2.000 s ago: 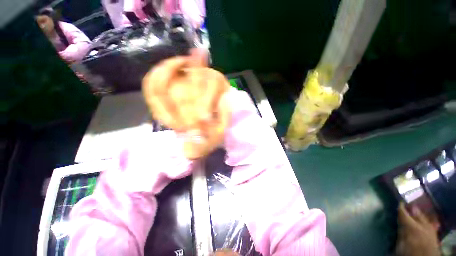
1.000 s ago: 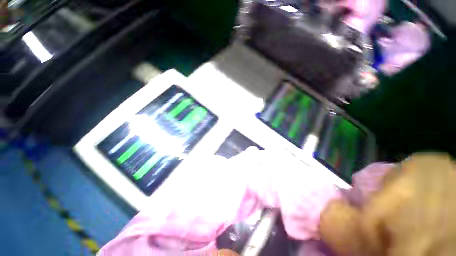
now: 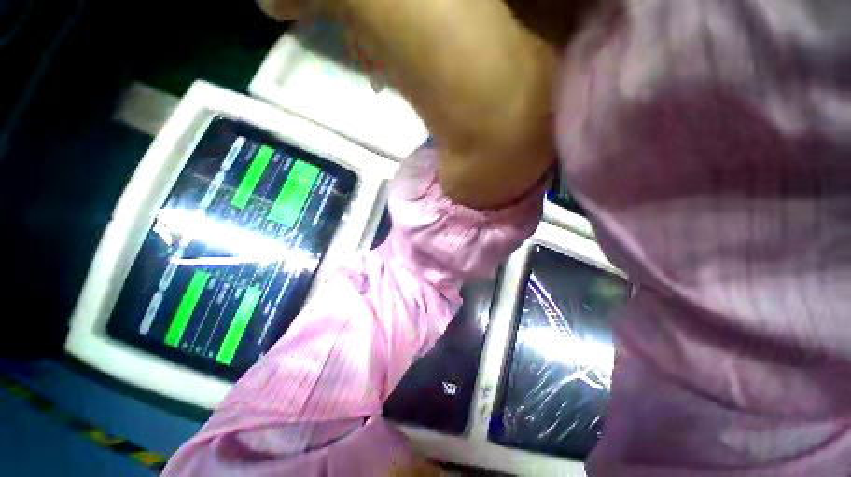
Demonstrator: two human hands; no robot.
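My left hand point(image 3: 490, 102) is large and blurred at the top centre, above its gathered pink cuff. My right sleeve fills the right side close to the camera. Skin near its end merges with my left hand, so the two hands cannot be told apart, and fingers are cut off by the top edge. A lit display unit point(image 3: 229, 247) with green bars and white text lies in a white foam tray point(image 3: 98, 284) at left. Unlit glossy black units, one partly under my left sleeve point(image 3: 439, 382) and another to its right point(image 3: 560, 345), lie in pale tray pockets.
A pale tray part point(image 3: 327, 93) lies behind the lit unit. Blue floor with yellow-black tape point(image 3: 89, 430) shows at lower left. Dark surfaces lie at upper left. A small patch of skin shows at the bottom edge point(image 3: 415, 468); whose it is cannot be told.
The view has swung and moved closer. The hands have gone from lower right to the top centre, and my right sleeve now covers the right side. The far lit units are hidden or out of view.
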